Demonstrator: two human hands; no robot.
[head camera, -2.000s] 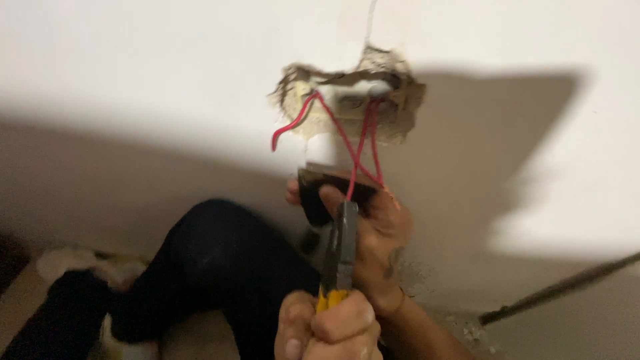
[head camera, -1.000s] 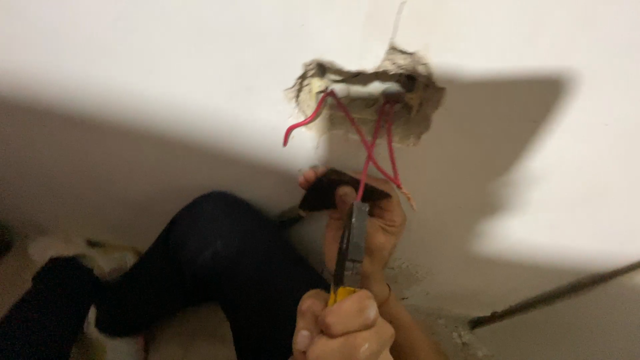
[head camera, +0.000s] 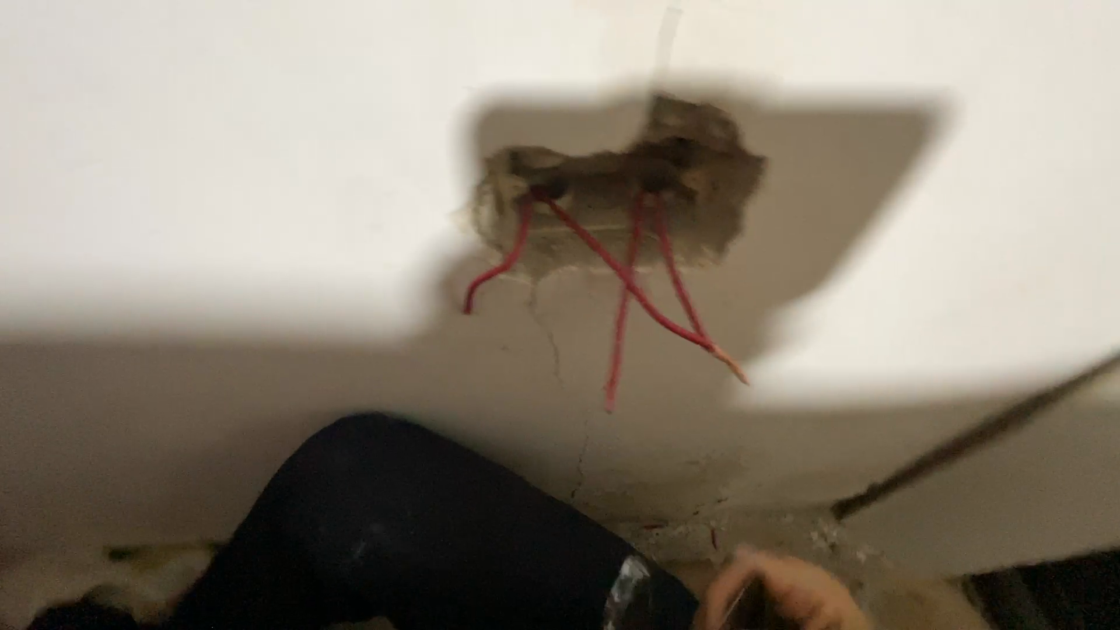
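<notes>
My right hand (head camera: 792, 593) is at the bottom edge, right of the knee, blurred and partly cut off. Its fingers curl around a dark object (head camera: 759, 605) whose kind I cannot tell. My left hand and the pliers are out of view. Several red insulated electrical wires (head camera: 619, 324) hang from two openings in a rough recess (head camera: 604, 210) broken into the wall. One short wire bends down at the left. A longer wire slants right and meets another near a bare copper end (head camera: 731, 363). No hand touches the wires.
A leg in black trousers (head camera: 394, 516) is bent at the lower left, below the recess. A shiny strip (head camera: 627, 591) lies against it. Debris (head camera: 822, 534) sits along the wall's base, near a dark diagonal line (head camera: 971, 437). Shadows cover parts of the wall (head camera: 219, 175).
The pliers have let go of the middle red wire and left view with my left hand. My right hand has dropped away from below the wires to the bottom edge.
</notes>
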